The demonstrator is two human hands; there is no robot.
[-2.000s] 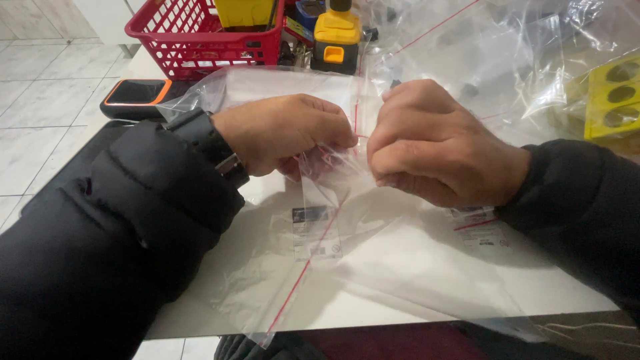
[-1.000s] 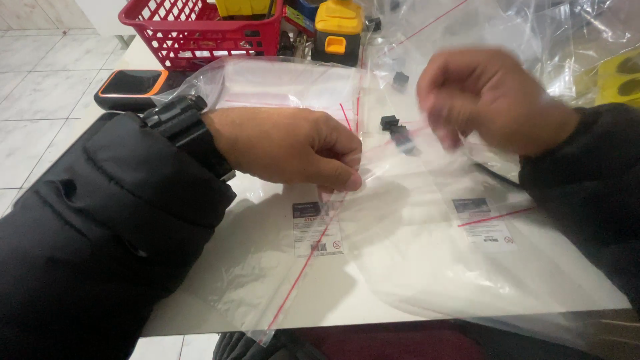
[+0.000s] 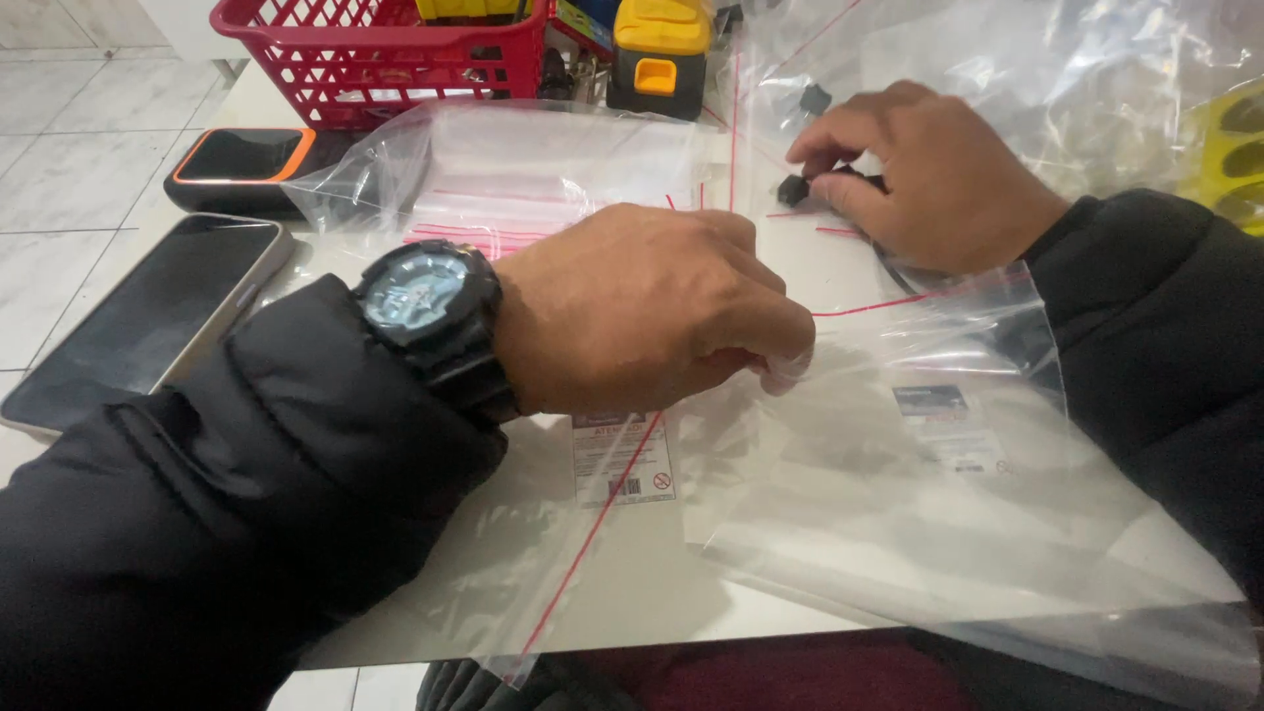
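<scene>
My left hand [image 3: 657, 306], with a black watch on its wrist, pinches the edge of a clear zip bag [image 3: 839, 484] near the middle of the white table. Labels with writing show through the clear plastic at two places. Farther back on the right, my right hand [image 3: 918, 173] has its thumb and fingers around a small black part [image 3: 793, 191]; what lies under the palm is hidden. Another small black piece [image 3: 815, 99] is just behind its fingertips. A second clear bag with a red seal line [image 3: 592, 538] lies below my left hand.
A red plastic basket [image 3: 395, 47] stands at the back left, beside a yellow and black case [image 3: 657, 59]. A phone [image 3: 148, 316] and an orange-rimmed device [image 3: 247, 158] lie at the left. More clear bags [image 3: 563, 148] and a yellow holed piece [image 3: 1234, 148] are behind.
Two seconds ago both hands were together at the bag. My right hand has since let go of it and come to the small black parts, while my left hand stays on the bag.
</scene>
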